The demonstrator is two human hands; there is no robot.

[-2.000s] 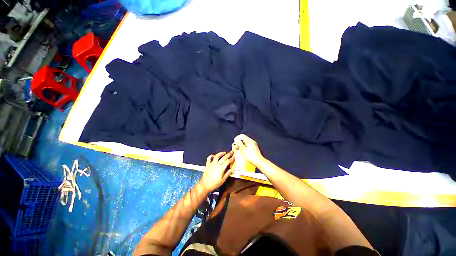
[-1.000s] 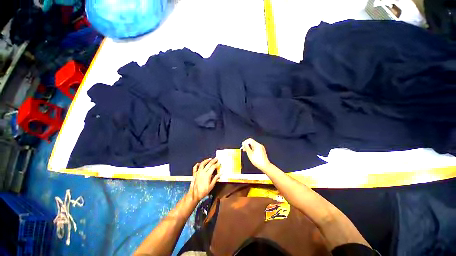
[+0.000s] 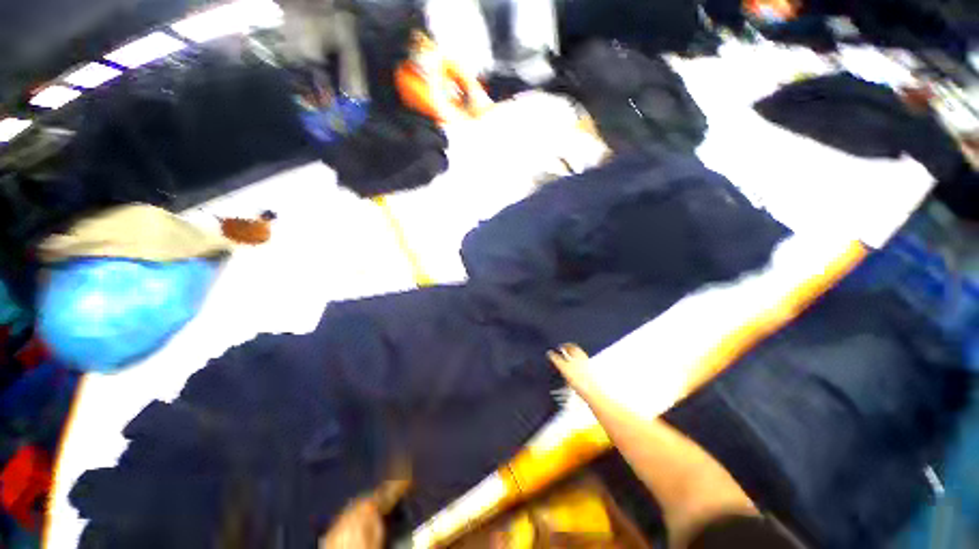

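Observation:
Dark navy garments (image 3: pixel 419 375) lie spread over the white table, reaching to its near edge. My right hand (image 3: pixel 571 370) is at the right edge of the near cloth, its fingertips on or just above it. Whether it pinches anything is too blurred to tell. My left hand (image 3: pixel 360 523) is at the bottom edge of the picture, blurred and partly cut off, beside the near cloth. A blurred tan shape shows at its fingertips; I cannot tell if it is the card.
A navy heap (image 3: pixel 633 231) lies further right on the table (image 3: pixel 687 354). A light blue bag (image 3: pixel 123 311) stands at the far left. A large dark heap (image 3: pixel 859 397) is below the yellow-taped edge at right. Blurred people stand behind.
The view has swung up and to the right and is blurred. My hands have moved apart. The pale card seen between them earlier is no longer clearly visible.

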